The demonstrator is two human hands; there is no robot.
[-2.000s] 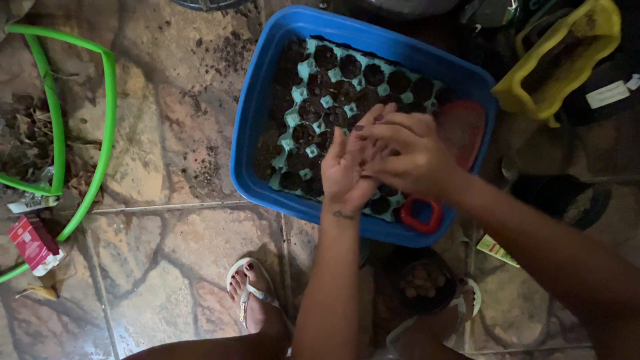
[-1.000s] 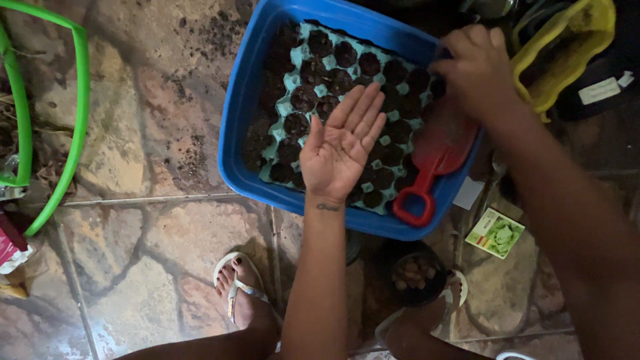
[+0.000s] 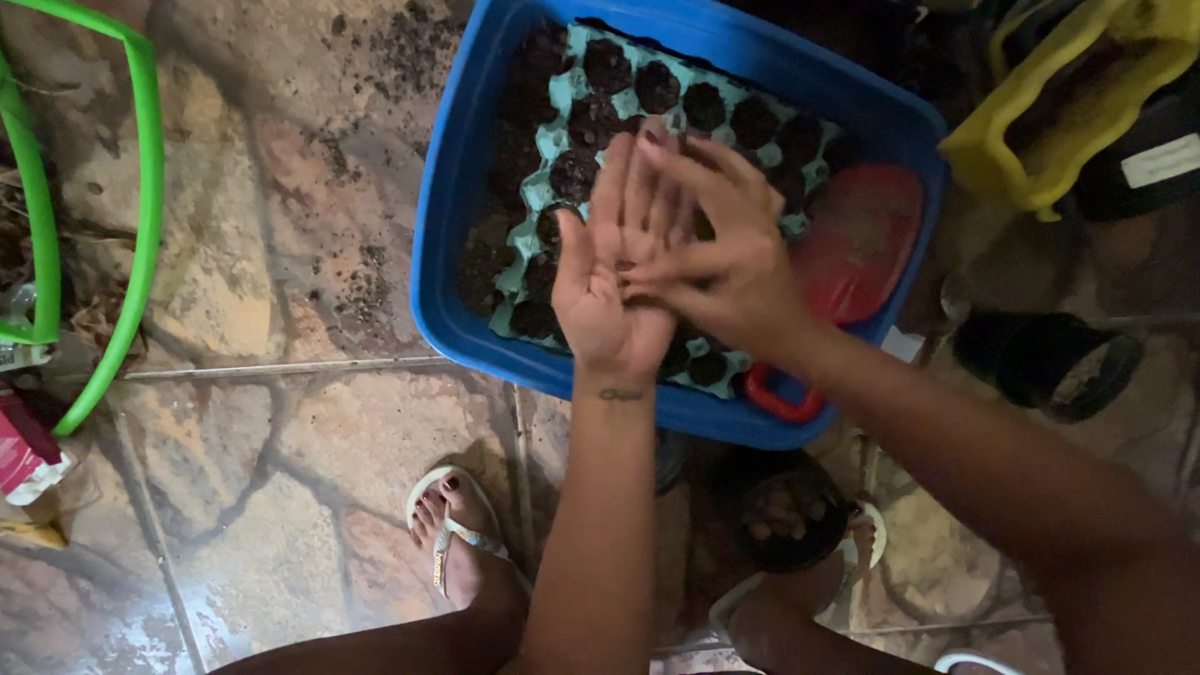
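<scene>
My left hand is held palm up over a pale green egg carton whose cups hold dark soil. Tiny dark specks seem to lie on its palm. The thumb and fingertips of my right hand touch or hover just over that palm; whether they pinch anything is too small and blurred to tell. The carton stands on soil in a blue plastic tub. Inside the tub's right side lies a red plastic scoop, its loop handle near the front wall, partly behind my right forearm.
A yellow planter and a black pot are at the right. A dark pot of stones stands before the tub, near my sandalled feet. Green plastic hoops and a red-and-white packet lie left. Soil is scattered on the stone floor.
My right hand has come from the tub's upper right edge back over my left palm. The left hand stays palm up above the carton.
</scene>
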